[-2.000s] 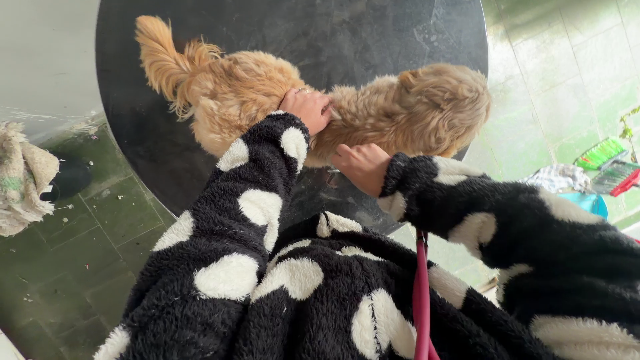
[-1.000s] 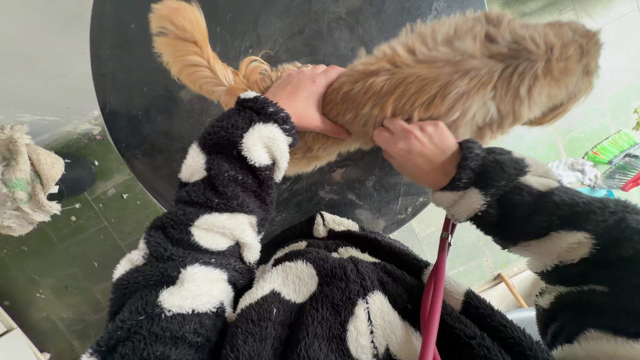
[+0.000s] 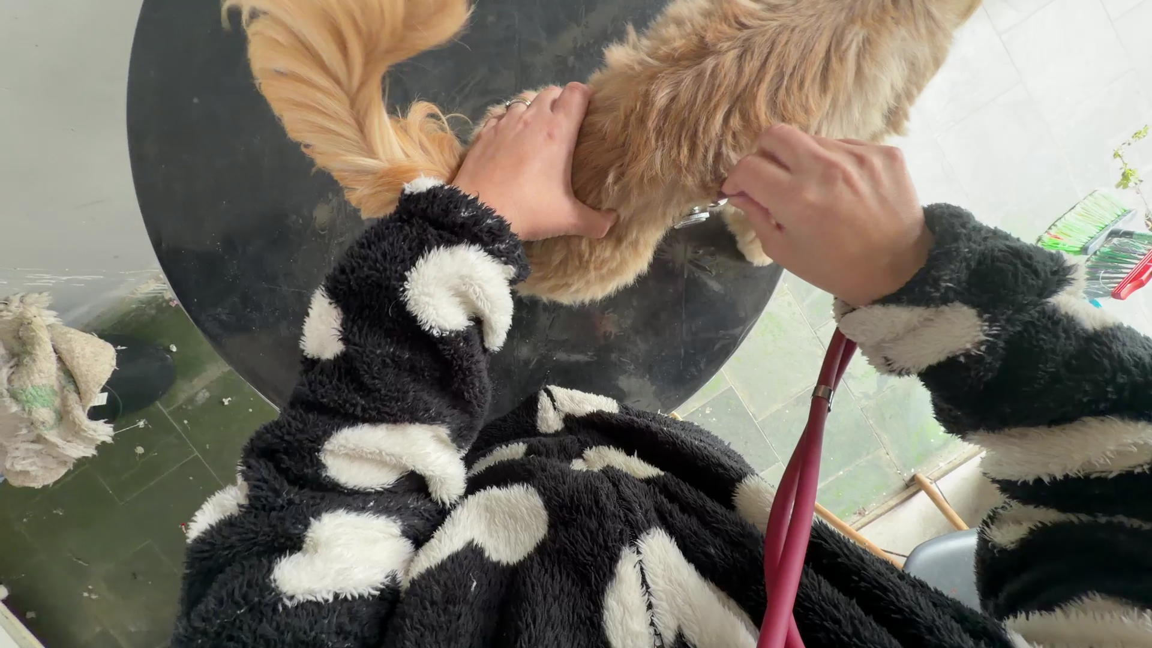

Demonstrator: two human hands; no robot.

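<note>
A tan, long-haired dog (image 3: 684,117) stands across a round black table (image 3: 225,234), its plumed tail at the upper left and its head out of view. My left hand (image 3: 540,166) lies spread over its rump, thumb on the near hip and a ring on one finger. At its near flank my right hand (image 3: 823,202) is curled, fingertips pinched at the fur; whether they hold fur or something small I cannot tell. A shiny metal item (image 3: 700,214) shows just below those fingertips, partly hidden. Dark red tubing (image 3: 801,486) hangs below my right wrist.
A whitish rag mop or cloth (image 3: 45,387) is at the left over green floor tiles. Brushes with green bristles (image 3: 1089,220) lie at the far right, one with a red edge. Wooden legs (image 3: 940,502) and a grey surface (image 3: 945,562) show at the lower right.
The dog's hindquarters and tail fill more of the view, and its head, seen earlier, is now out of view. My left hand stays on the rump, my right hand at the near side.
</note>
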